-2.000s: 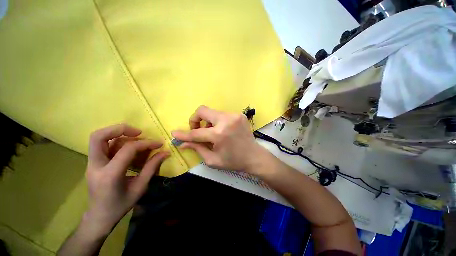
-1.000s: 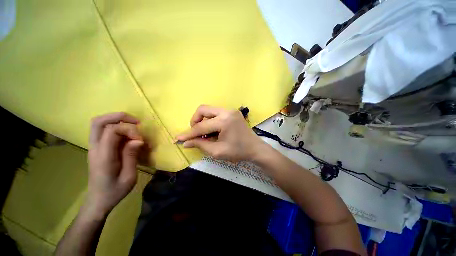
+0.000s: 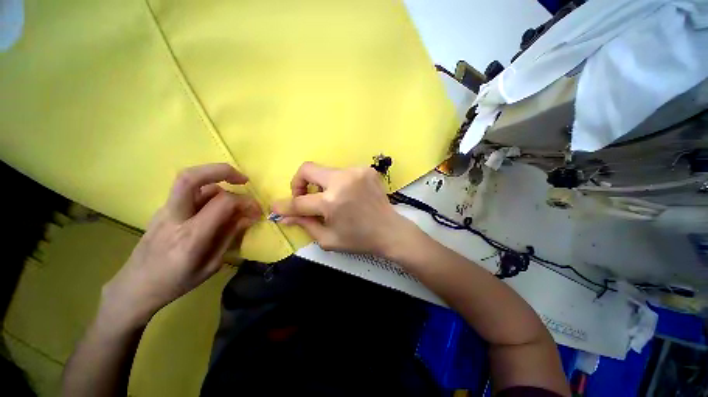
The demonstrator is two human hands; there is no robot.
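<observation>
A large yellow fabric panel [image 3: 326, 85] lies spread in front of me, with a stitched centre seam [image 3: 190, 91] running down to its near edge. My right hand [image 3: 345, 208] pinches a small metal-tipped tool [image 3: 275, 218], possibly snips or tweezers, with its tip on the seam near the panel's lower end. Most of the tool is hidden in my fingers. My left hand [image 3: 203, 221] is just left of the seam, thumb and fingertips together close to the tool tip. Whether it pinches a thread or the fabric is too small to tell.
The sewing machine [image 3: 543, 128], draped with white cloth [image 3: 629, 85], stands at the right. A dark knotted cord [image 3: 466, 226] lies on the white table [image 3: 536, 298]. More yellow pieces [image 3: 78, 302] hang at lower left. A blue bin [image 3: 454, 353] is below the table edge.
My left hand has moved right, back to the seam beside the tool, after being held apart from it a second ago. My right hand stays at the seam with the tool.
</observation>
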